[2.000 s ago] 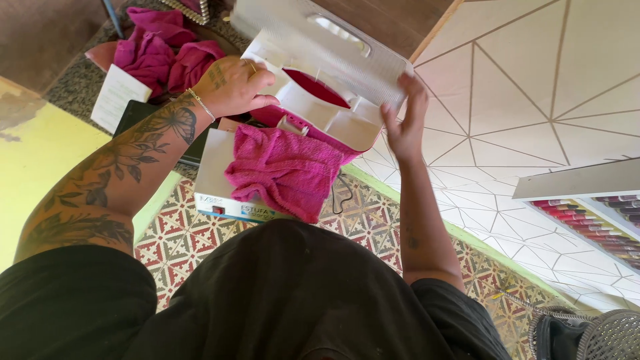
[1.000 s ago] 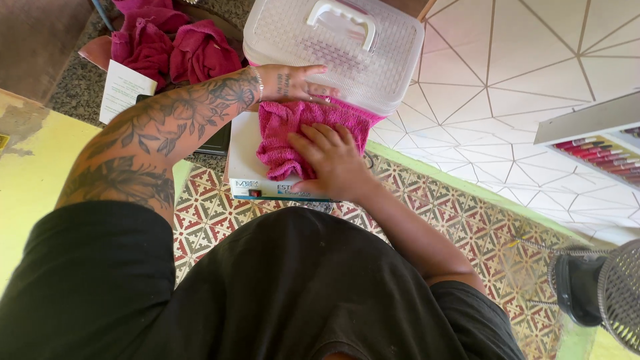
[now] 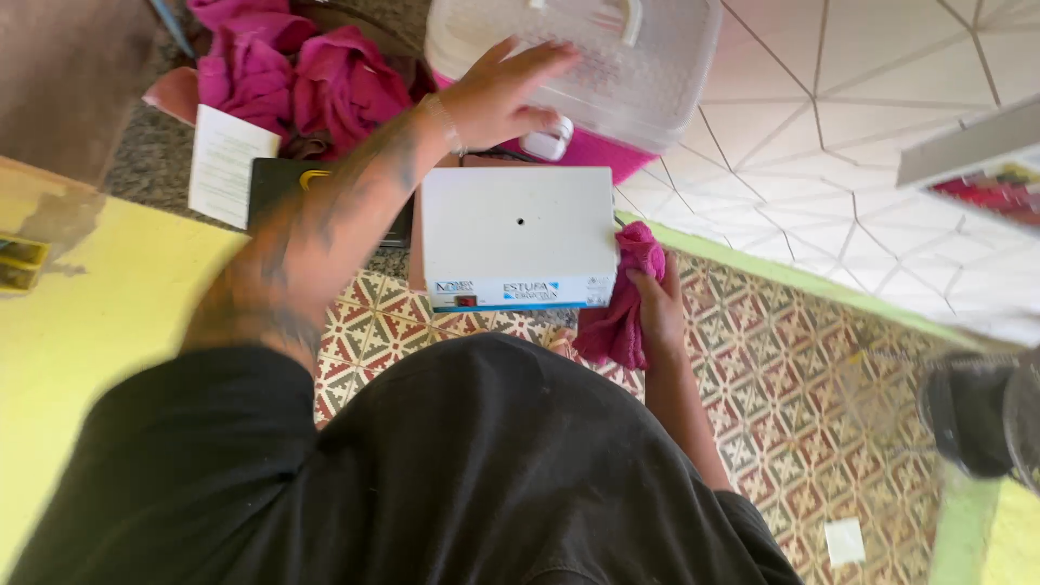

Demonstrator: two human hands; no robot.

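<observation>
A bunched pink towel (image 3: 621, 321) hangs from my right hand (image 3: 660, 309), beside the right edge of a white metal sterilizing oven (image 3: 520, 219). The oven has a small hole in its top and a red switch on the front. My left hand (image 3: 508, 97) is spread over the front edge of a pink case with a clear plastic lid (image 3: 650, 89), near its white latch (image 3: 548, 140); nothing shows in its fingers. The lid is down, with a white handle on top.
More pink towels (image 3: 341, 81) lie on the granite counter (image 3: 154, 138) at the upper left, with a printed paper (image 3: 227, 162) and a black item (image 3: 272, 187) partly under my left forearm. A wall rack (image 3: 975, 154) and a fan (image 3: 975, 414) are at the right.
The case's lid, raised two seconds ago, is now down. The towel that lay on the oven is now in my right hand at its right side, leaving the oven's top bare.
</observation>
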